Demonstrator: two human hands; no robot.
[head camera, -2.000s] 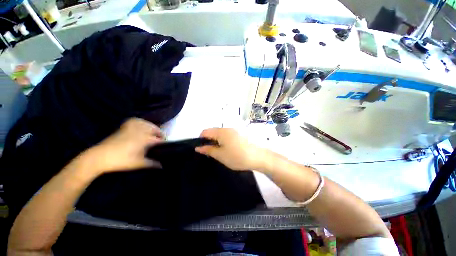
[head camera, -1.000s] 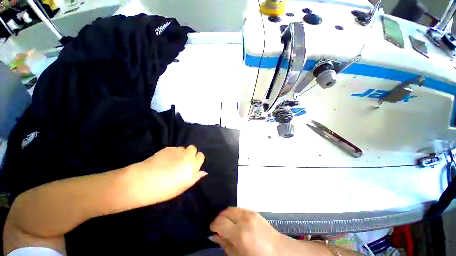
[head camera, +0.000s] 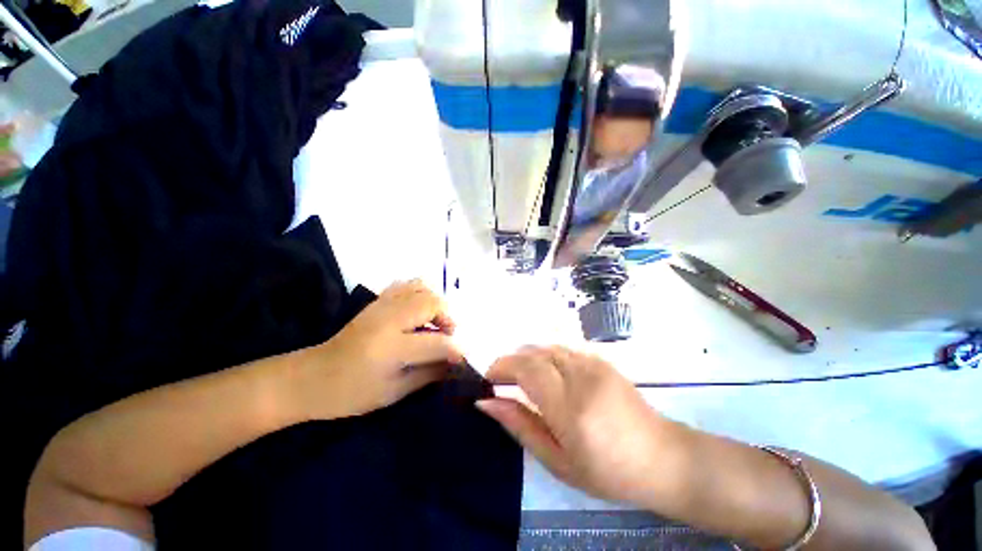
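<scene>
The black garment (head camera: 183, 248) lies heaped over the left of the machine bed and down to the front edge. My left hand (head camera: 393, 350) pinches its edge with the fingertips. My right hand (head camera: 587, 420) grips the same edge between thumb and fingers, just right of my left fingertips. The held edge (head camera: 471, 382) is a short, narrow dark strip between the hands, in front of and below the needle area (head camera: 519, 253). The fabric is not under the presser foot as far as I can see; glare hides detail there.
The white sewing machine head (head camera: 861, 65) fills the upper right, with a shiny curved guard (head camera: 619, 118) and a tension knob (head camera: 605, 318). Red-handled thread snips (head camera: 748, 304) lie on the bed right of the needle. A measuring scale (head camera: 614, 533) runs along the front edge.
The view has moved closer to the machine. My right hand has moved up from the front edge to beside my left hand, and both now pinch the fabric edge nearer the needle.
</scene>
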